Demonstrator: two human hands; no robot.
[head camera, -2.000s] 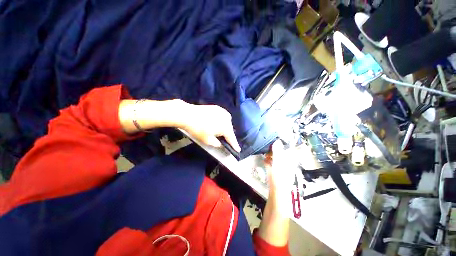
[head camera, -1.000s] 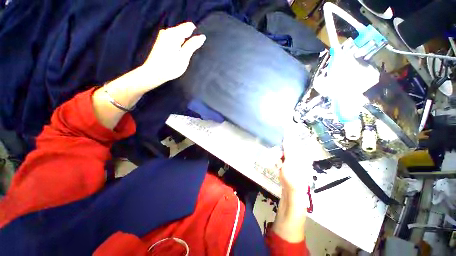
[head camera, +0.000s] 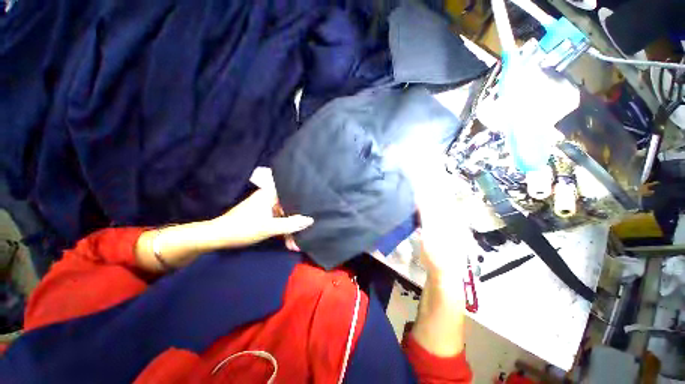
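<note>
A dark slate-grey fabric piece (head camera: 338, 172) lies rumpled over the front left part of the white machine table, washed out by glare near the machine. My left hand (head camera: 282, 221) holds its near left edge, thumb on top. My right hand (head camera: 439, 217) is at its right edge beside the needle area; glare hides the fingers, so its grip cannot be told. The overlock machine (head camera: 518, 172) is partly lost in glare. A bit of blue cloth (head camera: 396, 235) shows under the grey piece.
A navy fabric heap (head camera: 165, 105) fills the left and back. Another grey panel (head camera: 432, 49) lies behind. Red thread snips (head camera: 471, 289), dark tweezers (head camera: 507, 268) and a black strip (head camera: 552, 259) are on the table's right (head camera: 537, 322). A white lamp arm (head camera: 505, 26) stands above the machine.
The grey piece was spread flat and is now rumpled and nearer my body. My left hand has moved down from its far edge to its near left edge. Another grey panel shows more behind.
</note>
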